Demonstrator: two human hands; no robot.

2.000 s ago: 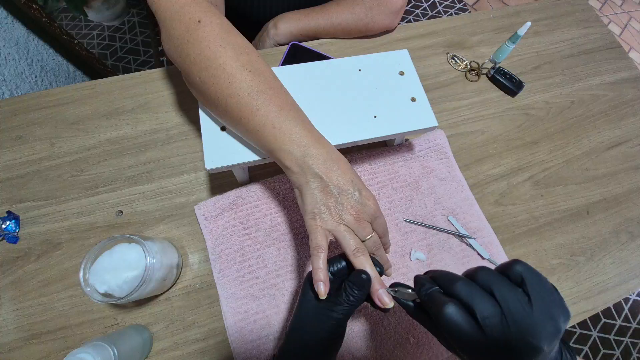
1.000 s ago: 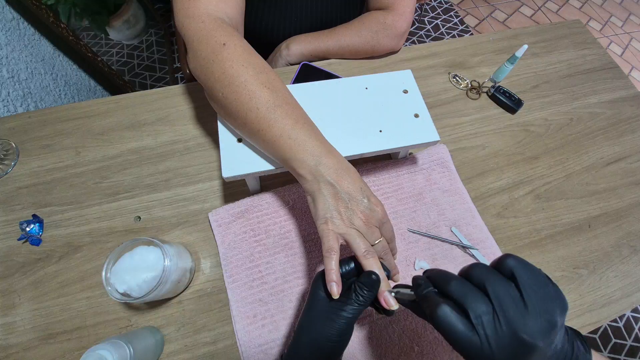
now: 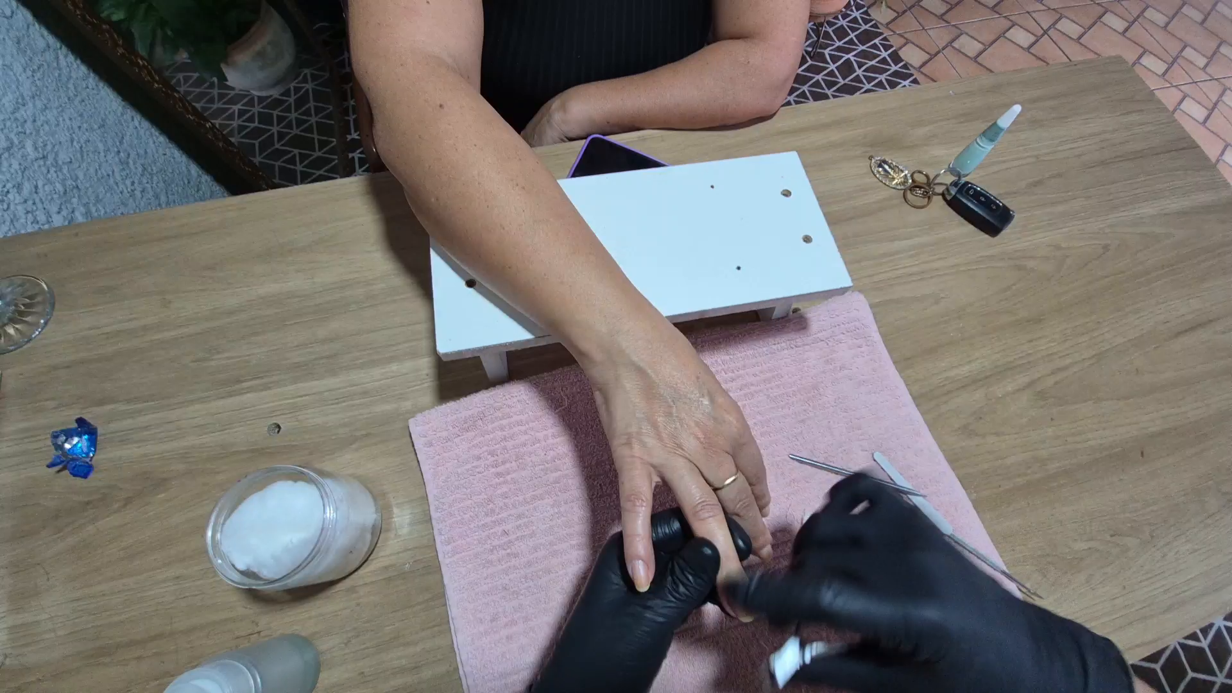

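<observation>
My left hand [image 3: 640, 602], in a black glove, holds a finger of the other person's hand [image 3: 674, 414], which wears a gold ring [image 3: 726, 480]. Over the right part of the pink towel [image 3: 510, 500] is my right hand [image 3: 866, 577], also black-gloved and blurred, its index fingertip at the end of that finger. A small white piece and a bit of metal [image 3: 791, 660] show below its fingers; the grip on them is partly hidden. Two slim metal tools lie crossed on the towel, a thin rod [image 3: 818, 465] and a flat-ended one [image 3: 905, 481].
The person's forearm crosses a white armrest stand [image 3: 712, 231]. A phone [image 3: 611, 156] lies behind it. Keys with a black fob [image 3: 979, 208] are at the back right. On the left are a clear jar of white cotton [image 3: 289, 529], a bottle [image 3: 255, 666], a blue object [image 3: 74, 448] and a glass dish [image 3: 21, 313].
My right hand has changed its pose, and its index finger is now extended over the held fingertip. The small white piece that lay on the towel no longer shows there. My left hand keeps its hold.
</observation>
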